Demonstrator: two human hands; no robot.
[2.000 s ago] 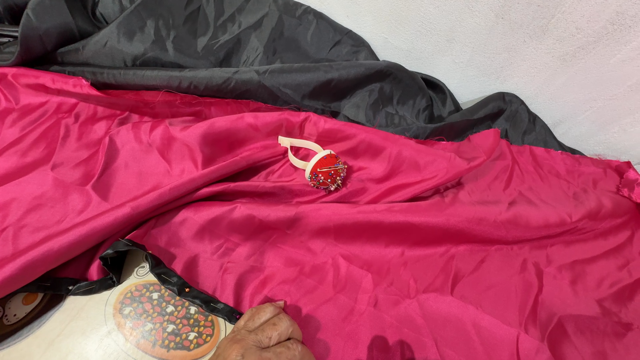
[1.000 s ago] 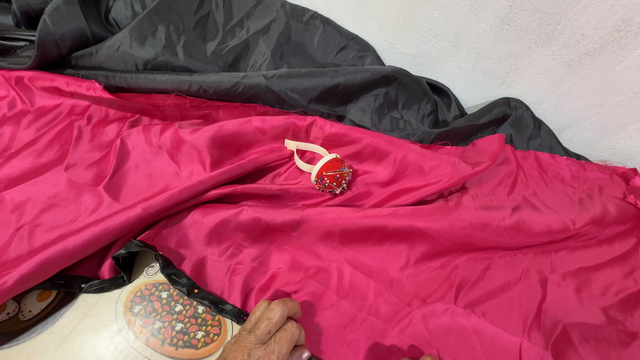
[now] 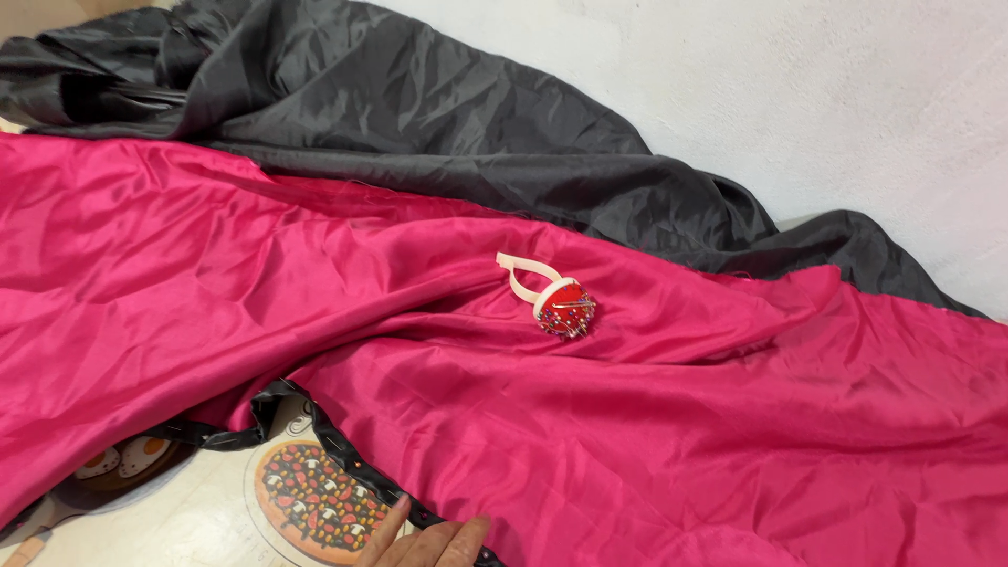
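Bright pink satin fabric (image 3: 630,425) lies in folds across the view, with a pinned black satin edging (image 3: 342,453) along its lower left edge. At the bottom, my left hand (image 3: 429,543) rests over that edging, one finger touching it near a pin and the other fingertips on the pink cloth beside it. Its lower part is cut off by the frame. My right hand is out of view. A red wrist pincushion (image 3: 565,307) with a pale band, full of pins with coloured heads, sits on the pink fabric above my left hand.
Bunched black fabric (image 3: 441,94) lies behind the pink cloth, against a white textured wall (image 3: 827,102). Under the cloth at lower left shows a pale table covering (image 3: 197,504) printed with a pizza and fried eggs in a pan.
My left hand's fingers have spread from a bunched pose, one now reaching along the black edging. Fingertips seen at the bottom edge one second ago, right of my left hand, are out of view.
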